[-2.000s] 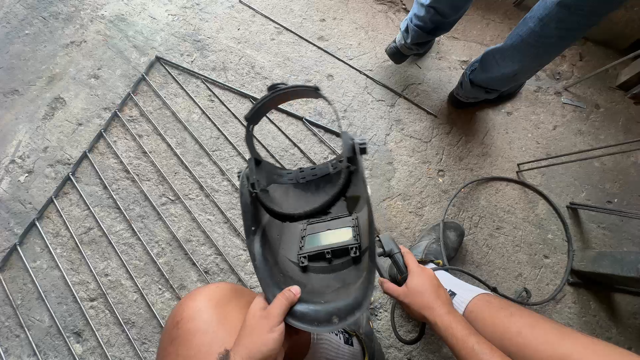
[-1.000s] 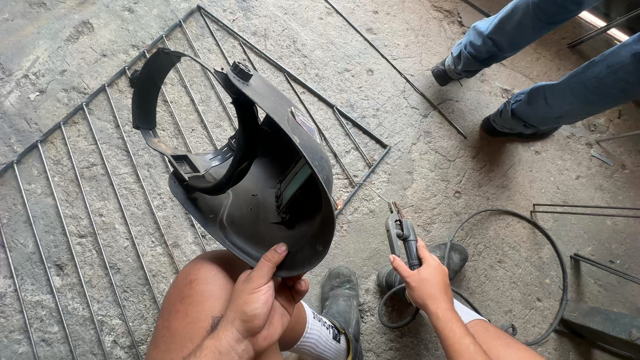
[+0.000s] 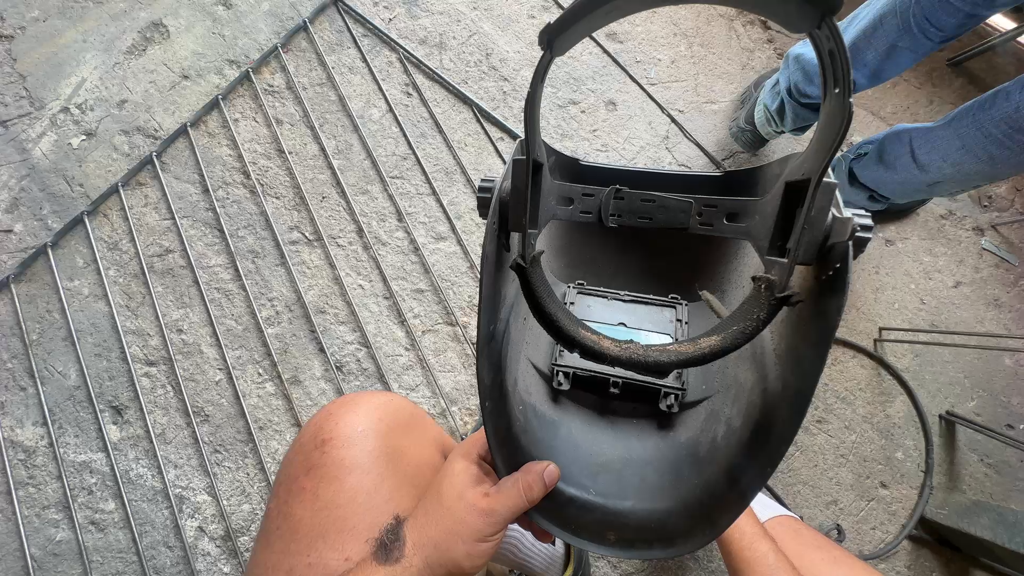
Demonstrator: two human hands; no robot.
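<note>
My left hand [image 3: 488, 496] grips the lower edge of a black welding helmet [image 3: 624, 480], thumb on the inner face and fingers behind. The helmet's inside faces me, with its headband [image 3: 640, 352] and the small lens window [image 3: 632, 332] in view. The helmet hides my right hand; only the forearm shows below its lower right edge. Whatever that hand holds is hidden too. To the left, a metal frame with parallel bars [image 3: 232, 232] lies on the concrete floor.
A person in jeans [image 3: 944, 148] and dark shoes stands at the upper right. A black cable [image 3: 928, 448] loops over the floor at right, near thin metal rods [image 3: 952, 340]. My bent knee [image 3: 352, 456] is at the bottom.
The helmet has turned so its inside faces me and now fills more of the view. My right hand, seen holding a welding electrode holder before, has gone behind the helmet.
</note>
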